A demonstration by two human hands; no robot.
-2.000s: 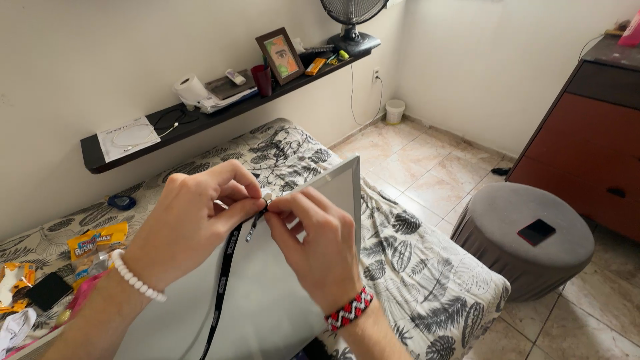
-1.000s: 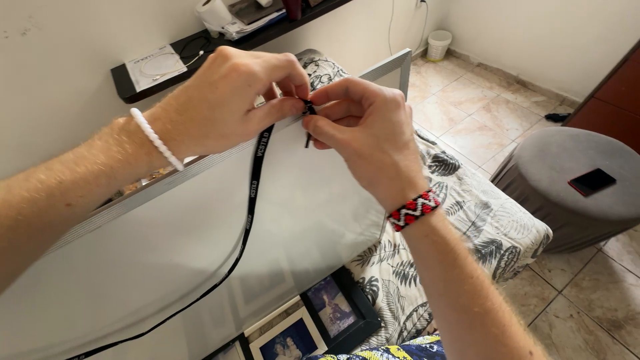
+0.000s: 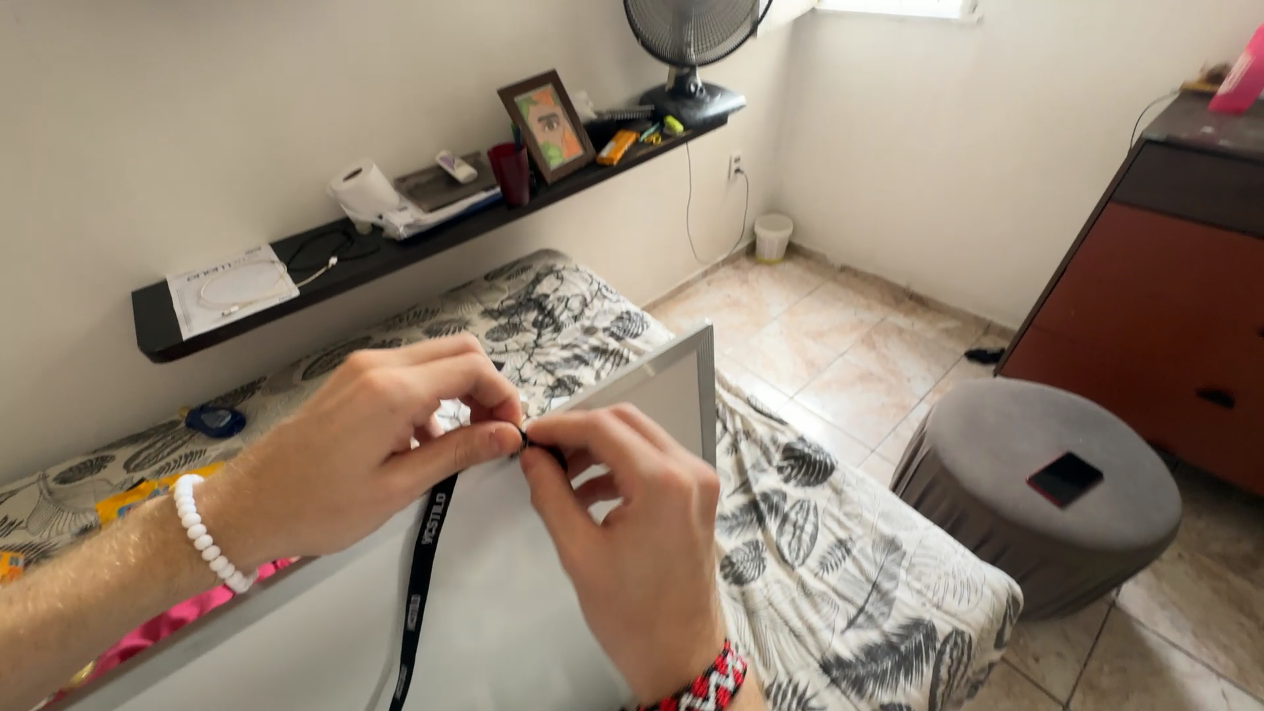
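Observation:
My left hand (image 3: pixel 395 444), with a white bead bracelet at the wrist, pinches a small black piece of a printed black lanyard (image 3: pixel 419 583) between thumb and fingers. My right hand (image 3: pixel 622 523), with a red, black and white bracelet, pinches the same black piece from the right, and the fingertips of both hands nearly touch. From my left hand the strap hangs down in front of a large pale panel with a grey metal frame (image 3: pixel 705 395). The fingers hide most of the lanyard's end.
Behind the panel is a bed with a leaf-print sheet (image 3: pixel 810 563). A black wall shelf (image 3: pixel 395 262) holds a picture frame (image 3: pixel 548 126), a red cup (image 3: pixel 510 174) and a fan (image 3: pixel 696 39). At right, a phone (image 3: pixel 1066 480) lies on a grey round pouf (image 3: pixel 948 425) near a dresser (image 3: pixel 1145 306).
The view has tilted back up since one second ago, so the framed photos below are out of sight. Both hands keep pinching the lanyard's end; the metal piece seen dangling two seconds ago is not visible.

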